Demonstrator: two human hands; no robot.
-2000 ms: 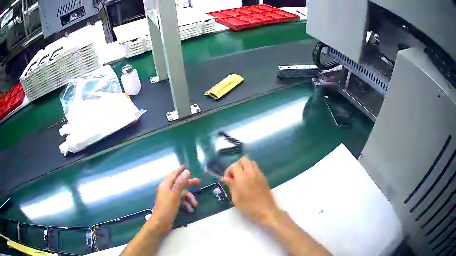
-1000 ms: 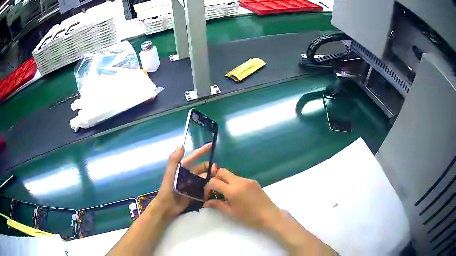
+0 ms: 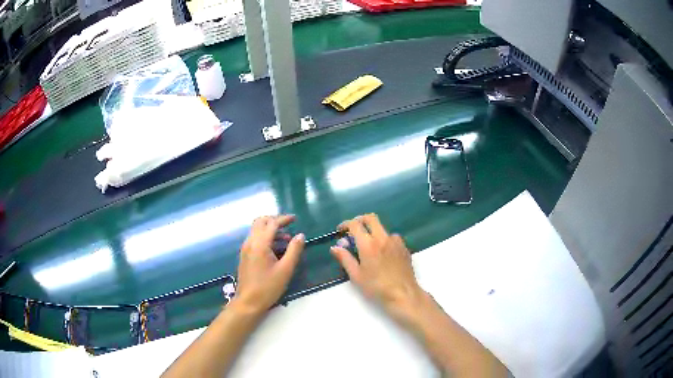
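Note:
A thin dark phone middle frame [image 3: 322,239] lies on the near edge of the green belt, its long edges showing between my hands. My left hand [image 3: 267,264] holds its left end, thumb and fingers around it. My right hand [image 3: 380,260] holds its right end, fingertips at the far corner. Both ends are partly hidden by my fingers. A row of similar frames [image 3: 186,290] lies end to end to the left along the belt edge. Another separate frame [image 3: 470,177] lies on the belt at the right, beyond my right hand.
A white sheet [image 3: 509,295] lies under my forearms. A yellow strip [image 3: 37,339] is at far left. The dark strip behind holds a bag with white cloths [image 3: 159,136], a bottle [image 3: 210,79], a yellow packet [image 3: 353,93] and a post [image 3: 280,74]. A grey machine [image 3: 627,184] stands right.
The phone frame held upright in my hands is now down at the belt edge, between my spread hands. The separate frame at the right has moved left, away from the machine.

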